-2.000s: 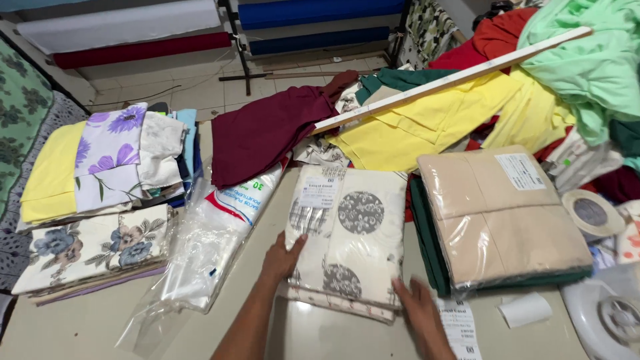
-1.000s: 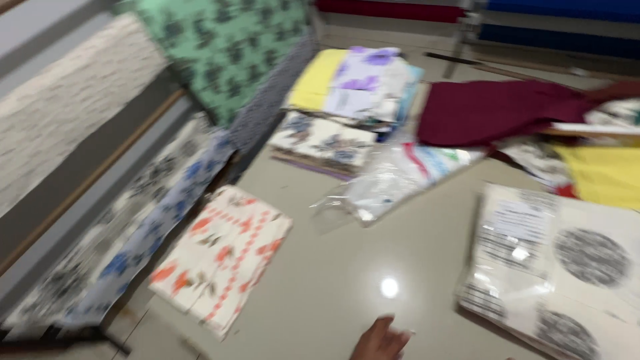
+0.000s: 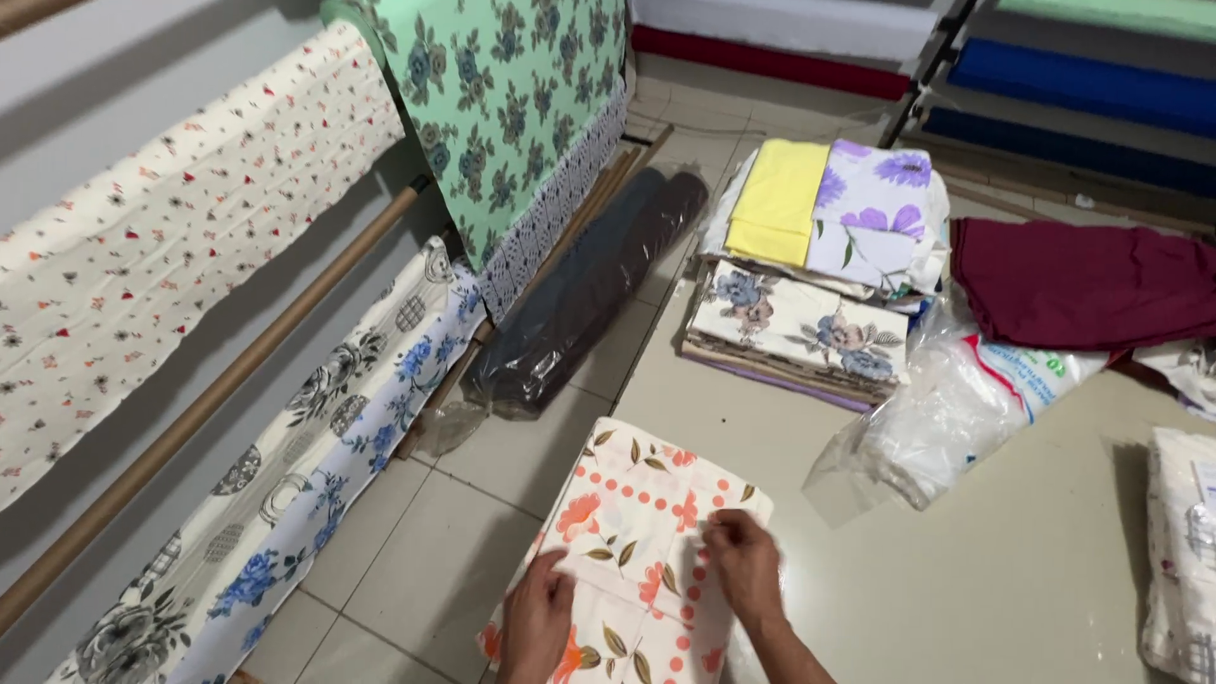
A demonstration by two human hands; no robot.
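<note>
A folded cream cloth with orange flowers and dots (image 3: 655, 532) lies at the table's near left corner. On its left edge rests my left hand (image 3: 541, 608), fingers curled, its grip partly hidden. My right hand (image 3: 746, 560) is bent over the cloth's right edge, thumb and fingers close together; whether cloth is pinched between them cannot be told. Beyond them sit a stack of folded floral cloths (image 3: 798, 332) and, behind it, folded yellow cloth (image 3: 779, 199) beside purple-flowered cloth (image 3: 869, 214). A clear plastic package (image 3: 950, 427) lies to the right.
Maroon cloth (image 3: 1083, 285) lies at the upper right, and a plastic-wrapped folded fabric pack (image 3: 1173, 551) at the right edge. Left of the table, fabric rolls on racks include green floral fabric (image 3: 503, 104). Dark plastic-wrapped rolls (image 3: 589, 294) lie on the tiled floor.
The view has swung left. My hands were at the wrapped pack with grey circles two seconds ago; both are now at the orange-flowered cloth, which lay without a hand on it one second ago.
</note>
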